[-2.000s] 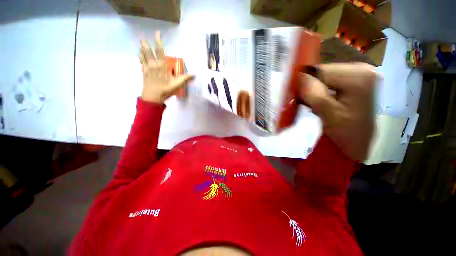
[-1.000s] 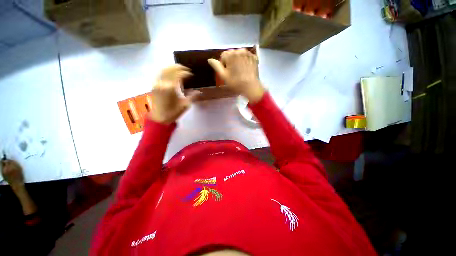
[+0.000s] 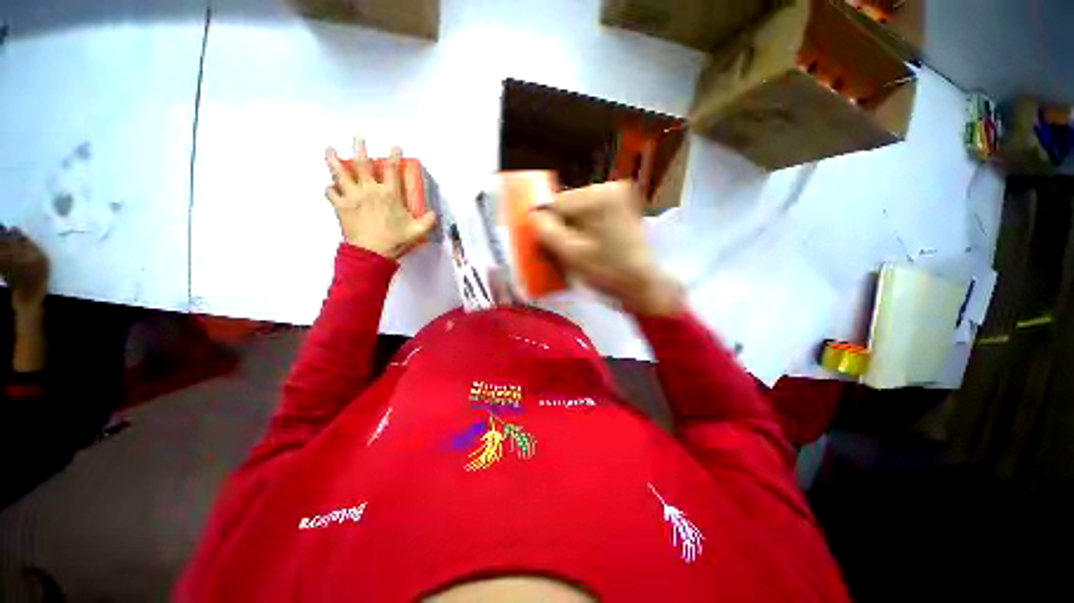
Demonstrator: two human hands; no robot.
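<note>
My right hand (image 3: 607,242) is closed on a retail box (image 3: 532,230) with an orange end and a printed side. The box is blurred and held in front of my belly. My left hand (image 3: 379,210) lies with spread fingers on top of orange-ended retail boxes (image 3: 413,185) standing on the table; part of them is hidden under the palm. An open shipping carton (image 3: 669,167) stands just beyond my right hand, dark inside with orange boxes at its right end.
A larger carton (image 3: 771,112) with orange boxes inside stands at the back right, with more cartons along the back edge. A notebook (image 3: 913,326) and a yellow tape roll (image 3: 843,358) lie at the right. Another person's hand (image 3: 21,262) shows at the far left.
A second ago both hands were at the open carton. Now my left hand is on the boxes at the left, and my right hand holds a retail box nearer my body. The view has shifted.
</note>
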